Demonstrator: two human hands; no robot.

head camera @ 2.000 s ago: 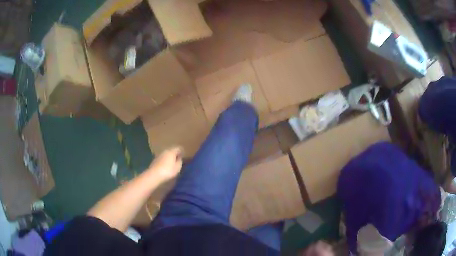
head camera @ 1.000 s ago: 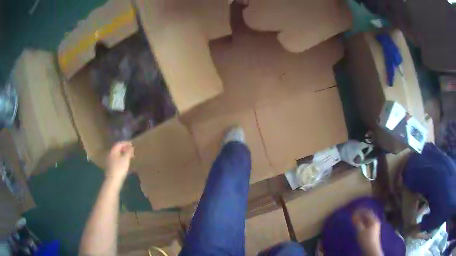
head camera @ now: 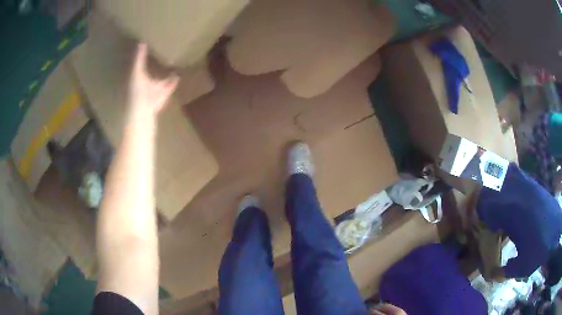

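My left hand (head camera: 151, 86) reaches up from the lower left with fingers and thumb apart. It is at the lower edge of a large, blurred brown cardboard piece (head camera: 179, 27) at the top; whether it touches or bears on it is unclear. A long brown flap (head camera: 166, 154) of the open carton lies beside and below my hand. My forearm crosses in front of the carton. A partly cut-off hand (head camera: 388, 309) shows at the bottom edge, right of my legs. It may be my right hand; its fingers cannot be made out.
My feet are on cardboard floor sheets (head camera: 345, 160). The open carton (head camera: 61, 132) holds dark contents and a small pale item. On the right are a long carton (head camera: 484, 92) with blue cloth, a printed box (head camera: 471, 161), a clear bag (head camera: 357, 232) and people in purple and blue.
My left hand has moved up past the open carton to the upper cardboard piece. The view has shifted; the carton now lies further left. Both my feet show now. The hand lower right has dropped towards the bottom edge.
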